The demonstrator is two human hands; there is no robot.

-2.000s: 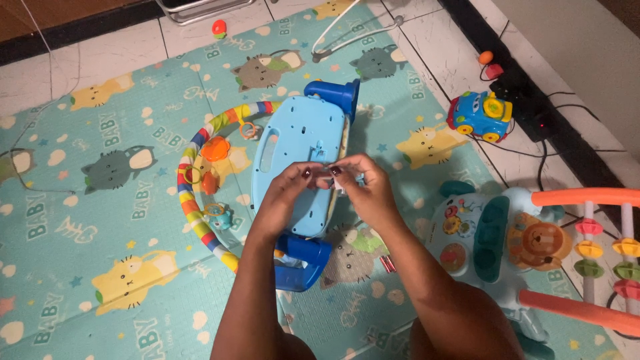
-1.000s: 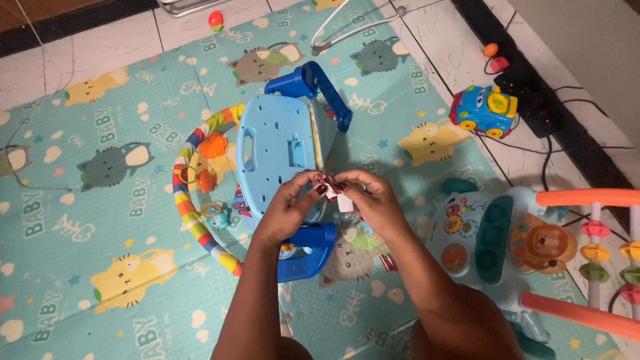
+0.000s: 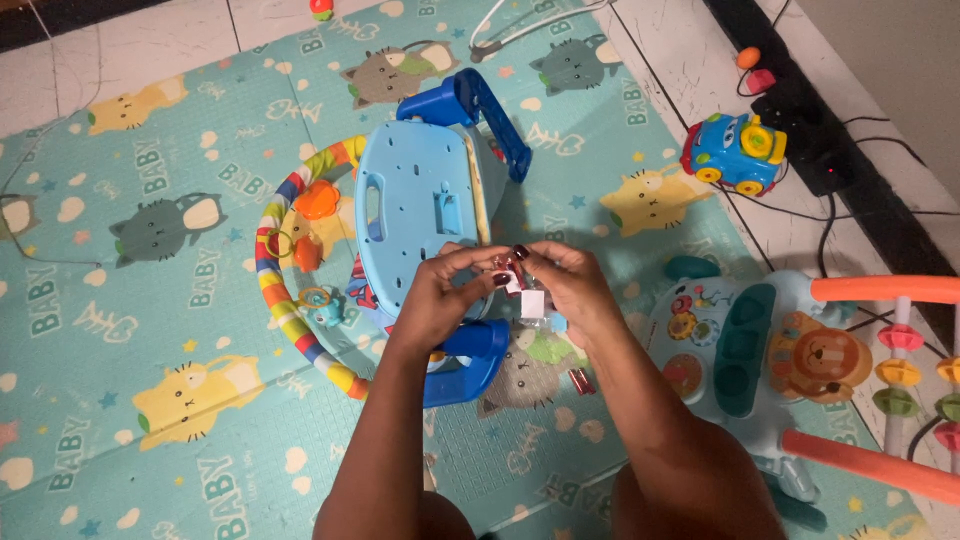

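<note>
My left hand [image 3: 442, 296] and my right hand [image 3: 570, 285] meet over the mat, fingers closed on a small clear plastic packet [image 3: 533, 304] with a white label and red pieces inside it. Just behind my left hand lies a light blue plastic toy panel [image 3: 405, 195], its underside up, with an uncovered battery compartment [image 3: 448, 213]. Dark blue plastic legs [image 3: 469, 360] stick out at both of its ends. Two small red batteries [image 3: 581, 381] lie on the mat below my right hand. A striped fabric toy arch [image 3: 281, 289] with hanging toys curves around the panel's left side.
A foam play mat [image 3: 247, 465] with animal prints covers the floor. At the right stand a baby walker toy [image 3: 742, 345] with orange bars and a blue toy car [image 3: 735, 154]. A black power strip [image 3: 810, 142] with cables runs along the wall, and a white metal frame [image 3: 525, 30] lies at the top.
My hands have moved down and right off the panel's middle, uncovering the battery compartment. The panel and its upper blue leg have shifted. Red pieces in the packet now show between my fingers.
</note>
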